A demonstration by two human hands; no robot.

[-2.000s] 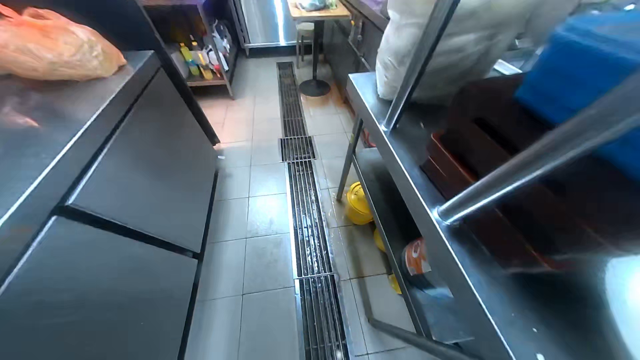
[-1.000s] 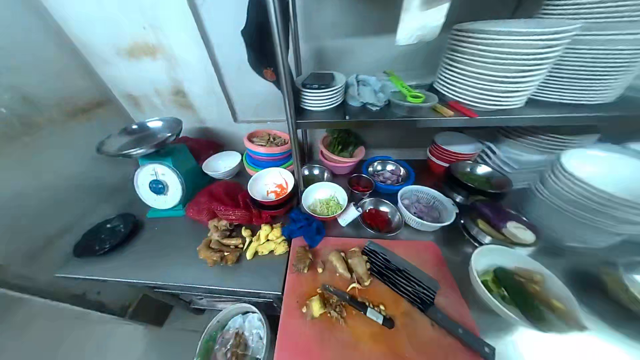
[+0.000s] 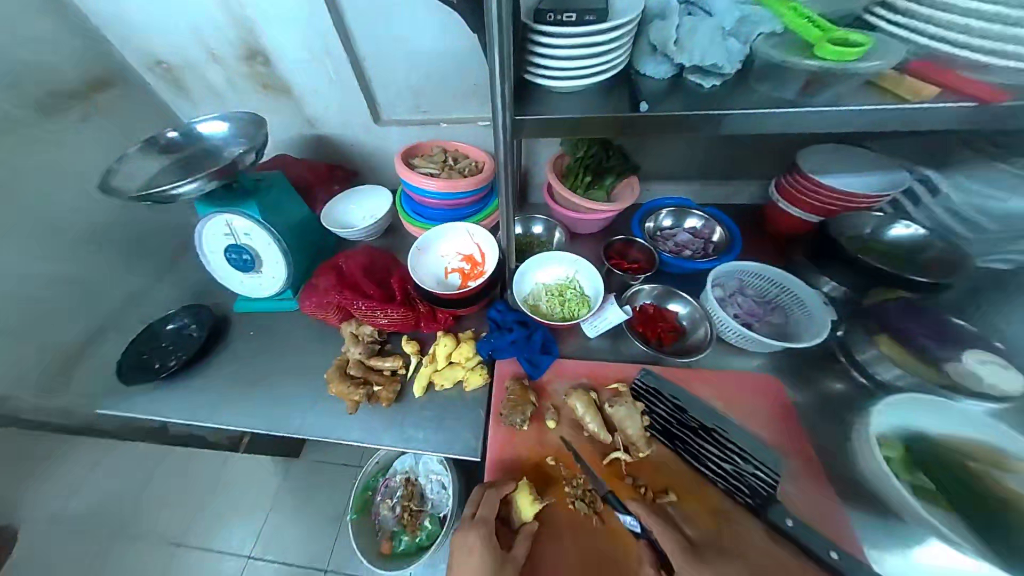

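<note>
My left hand (image 3: 490, 530) holds a partly peeled piece of ginger (image 3: 526, 502) between fingers and thumb at the near edge of the red cutting board (image 3: 560, 370). My right hand (image 3: 668, 538) is at the black handle of a small paring knife (image 3: 602, 490); how far its fingers wrap around it is not clear. Brown peelings (image 3: 582, 494) lie beside the blade. Unpeeled ginger (image 3: 628, 420) rests farther up the board, next to a wide cleaver (image 3: 712, 440). On the steel counter to the left are peeled yellow ginger (image 3: 450, 364) and a heap of unpeeled ginger (image 3: 364, 372).
A waste bucket (image 3: 356, 512) stands below the counter edge. Behind the board are a blue cloth (image 3: 518, 336), a bowl of shredded vegetable (image 3: 558, 290) and a white colander (image 3: 788, 336). A dial scale (image 3: 248, 240) stands left. A steel shelf (image 3: 720, 124) overhangs the back; a large bowl (image 3: 872, 424) is at right.
The view has gone from the floor aisle to the counter, then closer to it. Both my hands have come into view at the board, the left with a piece of ginger, the right at the paring knife.
</note>
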